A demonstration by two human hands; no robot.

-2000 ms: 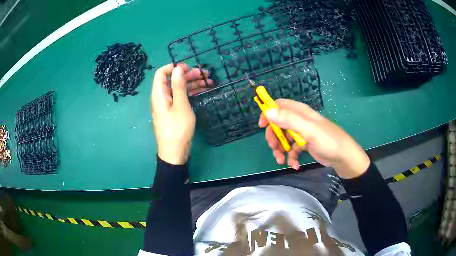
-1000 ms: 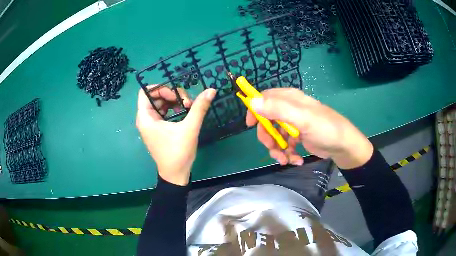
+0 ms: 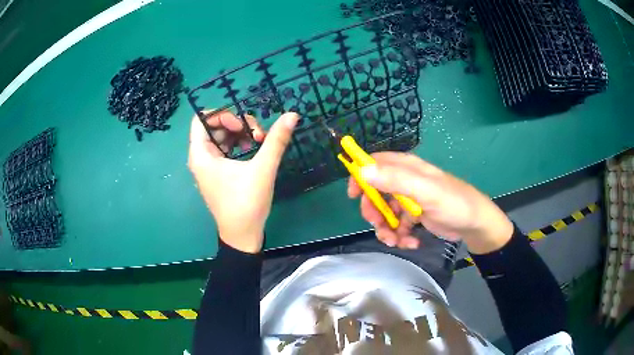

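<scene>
My left hand [image 3: 236,177] grips the near left corner of a black sprue frame [image 3: 313,73], thumb on top and fingers passing under and through its openings. The frame is raised and slopes up to the right, with rows of small black moulded parts on its bars. My right hand [image 3: 420,191] holds the yellow-handled side cutters [image 3: 372,177], their dark jaws pointing up and left at the frame's near half. Whether the tips touch a gate cannot be told. Something dark, partly hidden, lies beneath the frame.
A heap of cut parts [image 3: 146,93] lies left of centre. Low sprue frames [image 3: 33,191] lie at the far left. A larger loose black heap [image 3: 434,31] is at the far side, beside a tall stack of sprue frames [image 3: 549,55]. Pale specks dot the green table [image 3: 132,215].
My left hand has moved left, gripping the frame, which has shifted left and changed its tilt. The cutters first moved up and left, then back down and slightly right.
</scene>
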